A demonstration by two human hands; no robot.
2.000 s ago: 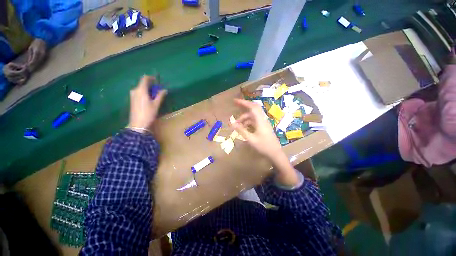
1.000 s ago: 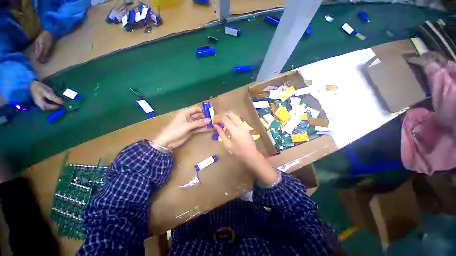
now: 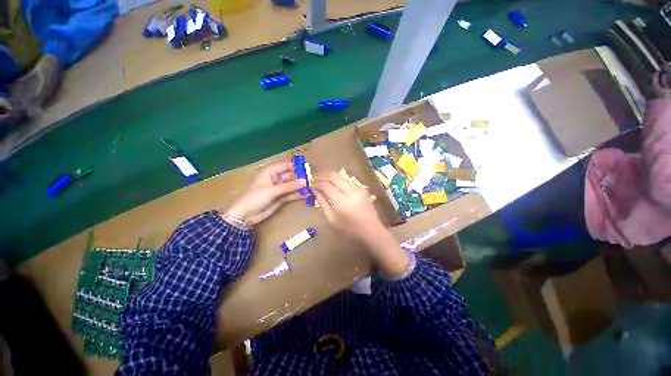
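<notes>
My left hand (image 3: 268,192) holds a blue battery pack (image 3: 300,169) upright by its side, above the cardboard-covered bench. A pale strip shows along the pack's right side. My right hand (image 3: 344,202) is at the pack's right side, fingertips pinched close together; whether they grip anything is too small to tell. Another blue pack (image 3: 310,199) shows partly just below the held one, between the hands. Pale-yellow strips (image 3: 350,176) lie behind my right hand, partly hidden. A white-faced battery pack (image 3: 299,240) lies on the bench nearer to me.
An open parts box (image 3: 416,165) with white, yellow and green pieces stands right of my hands. Green PCB panels (image 3: 110,301) lie at left. The green conveyor (image 3: 243,110) beyond carries several blue packs. A metal post (image 3: 412,59) rises behind the box. A person's pink sleeve (image 3: 625,194) is at right.
My left hand has come from over the conveyor to the bench, now with a pack. My right hand has joined it. Packs on the belt have shifted left; the person across has drawn a hand back.
</notes>
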